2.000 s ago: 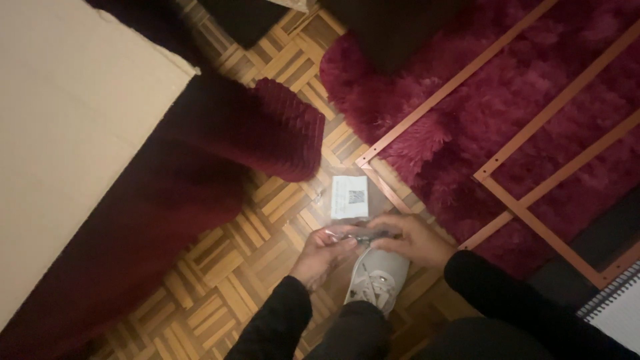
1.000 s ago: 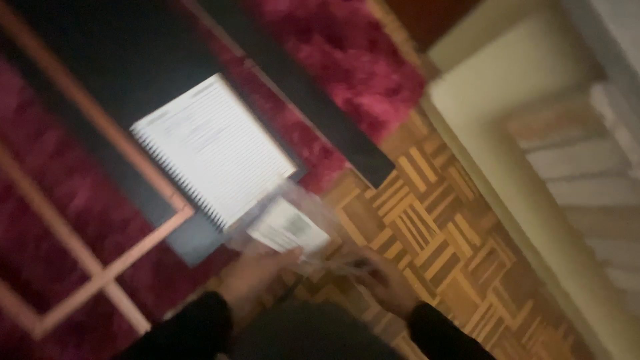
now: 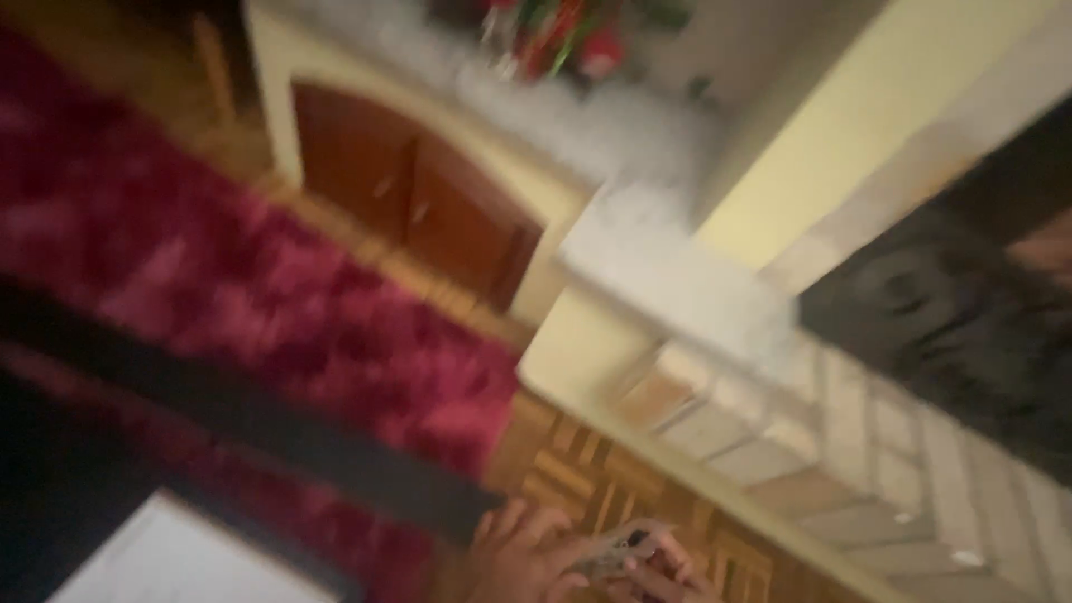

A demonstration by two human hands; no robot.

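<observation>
At the bottom edge of the head view, my left hand [image 3: 528, 548] and my right hand [image 3: 662, 569] are close together. Between them is a small clear plastic bag [image 3: 615, 548] with something small and dark inside. The fingers of both hands pinch its sides. Blur hides the exact shape of the contents. An open notebook [image 3: 184, 557] with white pages lies on a dark surface at the lower left.
A dark flat board [image 3: 335, 444] crosses the red shaggy rug [image 3: 276, 310]. Beyond are a cabinet with reddish-brown doors [image 3: 419, 201], a white ledge [image 3: 678, 268] bearing red and green decorations [image 3: 561, 42], a brick-faced base [image 3: 804, 486] and parquet floor [image 3: 578, 461].
The view has swung strongly to the right and upward. Two seconds ago both hands were above a white shoe, by a white printed packet on the floor; now they hold a clear bag.
</observation>
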